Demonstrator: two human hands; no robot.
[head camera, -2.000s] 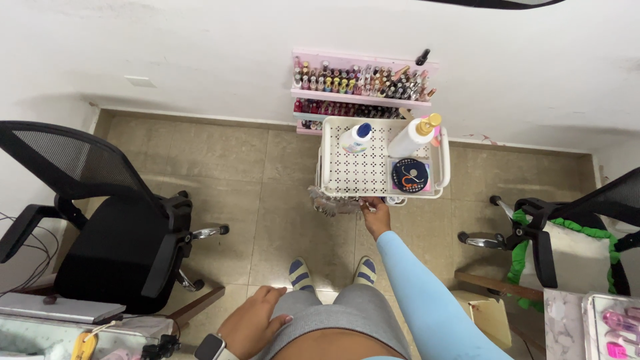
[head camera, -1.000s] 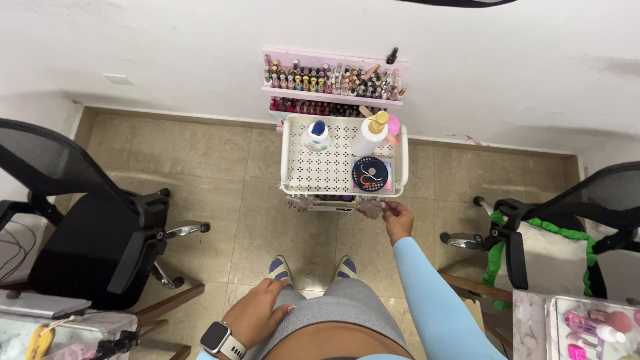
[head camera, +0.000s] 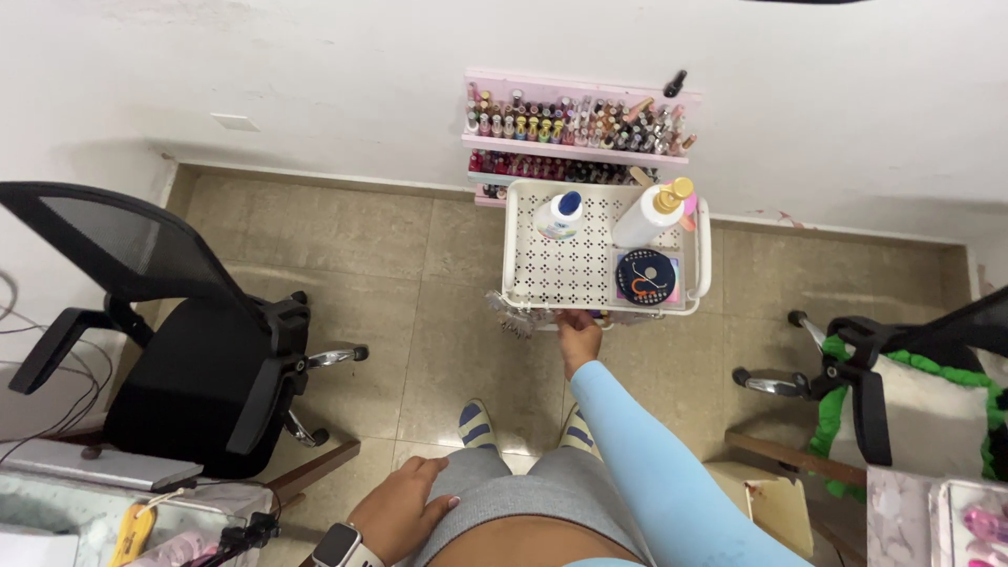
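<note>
Ahead of me stands a white plastic trolley (head camera: 551, 272) with a perforated top tray. My right hand (head camera: 579, 335) is at its near edge, where clear items (head camera: 518, 315) hang; the fingertips are partly hidden, so whether they grip anything cannot be told. On the tray are a white bottle with a blue cap (head camera: 561, 216), a white pump bottle with a gold top (head camera: 652, 213) and a round dark perforated disc (head camera: 646, 276) with an orange mark. My left hand (head camera: 405, 504), a watch on its wrist, rests by my thigh, holding nothing.
Pink wall shelves (head camera: 583, 150) of nail polish bottles are behind the trolley. A black office chair (head camera: 197, 378) stands left, another (head camera: 858, 378) with a green-edged cushion right. Table corners show at lower left (head camera: 252, 500) and lower right (head camera: 898, 512). A cream bin (head camera: 776, 504) sits at right.
My right hand has moved left along the trolley's near edge, from near its right corner to about the middle. The left hand stays by my thigh.
</note>
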